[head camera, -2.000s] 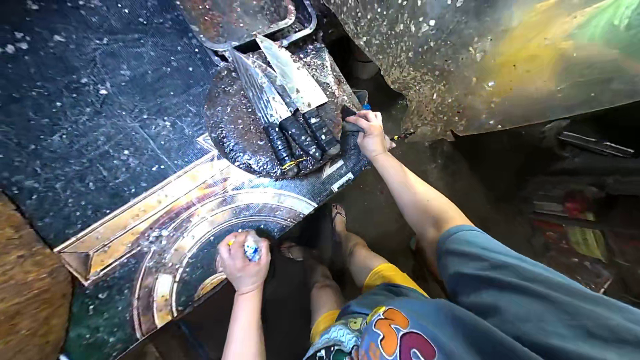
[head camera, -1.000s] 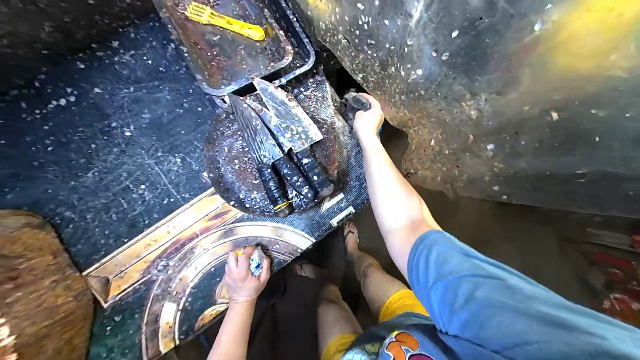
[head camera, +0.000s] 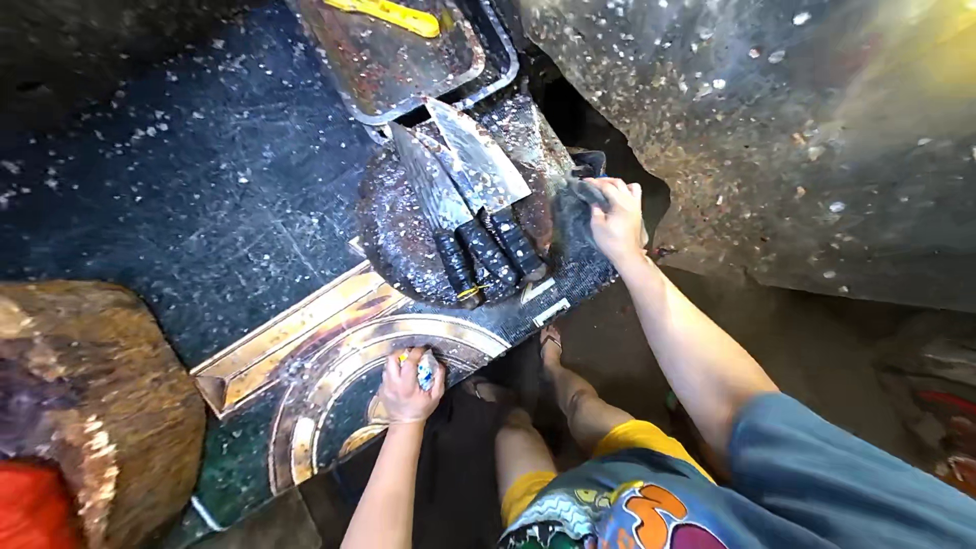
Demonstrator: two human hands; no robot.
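My left hand (head camera: pixel 410 383) is closed on a small crumpled white, blue and yellow item (head camera: pixel 427 370), low over the printed arch pattern at the table's front edge. With my right hand (head camera: pixel 619 217) I grip a dark grey cloth (head camera: pixel 591 192) against the table's right end. Between the hands, several large knives lie side by side on a round, grimy board (head camera: pixel 389 229). Their speckled steel blades (head camera: pixel 476 160) point away from me, and their handles (head camera: pixel 482 252) are black-wrapped. A yellow band circles the end of the left handle.
Metal trays (head camera: pixel 366 76) stand behind the knives, with a yellow plastic tool (head camera: pixel 389 14) on top. A thick brown wooden block (head camera: pixel 137 381) sits at the left, near something red (head camera: pixel 34 503). A large speckled sheet (head camera: pixel 762 152) spans the upper right. White bits litter the blue tabletop (head camera: pixel 191 168).
My right hand, with the dark cloth, has shifted along the table's right end beside the board. My left hand still holds the small item over the arch pattern.
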